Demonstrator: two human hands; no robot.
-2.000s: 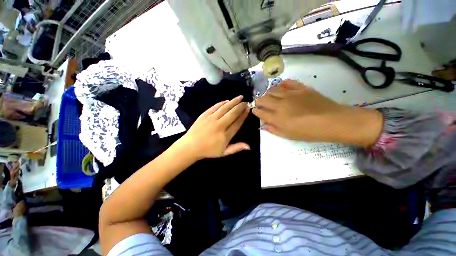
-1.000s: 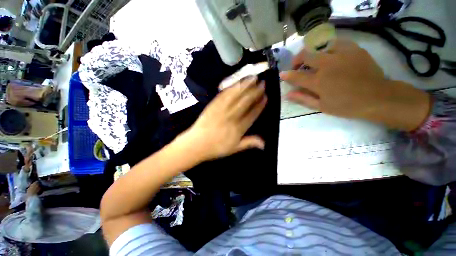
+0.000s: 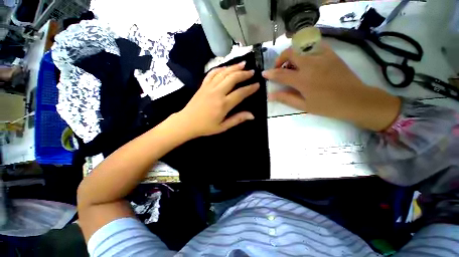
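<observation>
A black fabric panel (image 3: pixel 226 153) lies under the pale sewing machine head (image 3: pixel 246 22) and reaches the table's front edge. My left hand (image 3: pixel 214 100) lies flat on it, fingers spread, fingertips just in front of the needle area. My right hand (image 3: pixel 327 85) is at the panel's right edge, fingers bent, thumb and fingertips near the presser foot (image 3: pixel 258 52); whether they pinch the cloth cannot be told. A white patterned piece (image 3: pixel 229 56) shows behind my left fingertips. The cream round knob (image 3: pixel 306 40) is just above my right hand.
Patterned panels (image 3: pixel 80 100) and black cloth lie at left, partly over a blue basket (image 3: pixel 46 115) with a yellow-green tape roll (image 3: pixel 69 139). Black-handled shears (image 3: pixel 400 60) and dark snips (image 3: pixel 440 86) lie at right. Printed scale marks (image 3: pixel 332 153) are on the tabletop near the front.
The view has shifted. The white patterned piece has appeared behind my left fingertips, where only black cloth showed at first. My right hand has drawn slightly right of the needle, its fingers less close to my left.
</observation>
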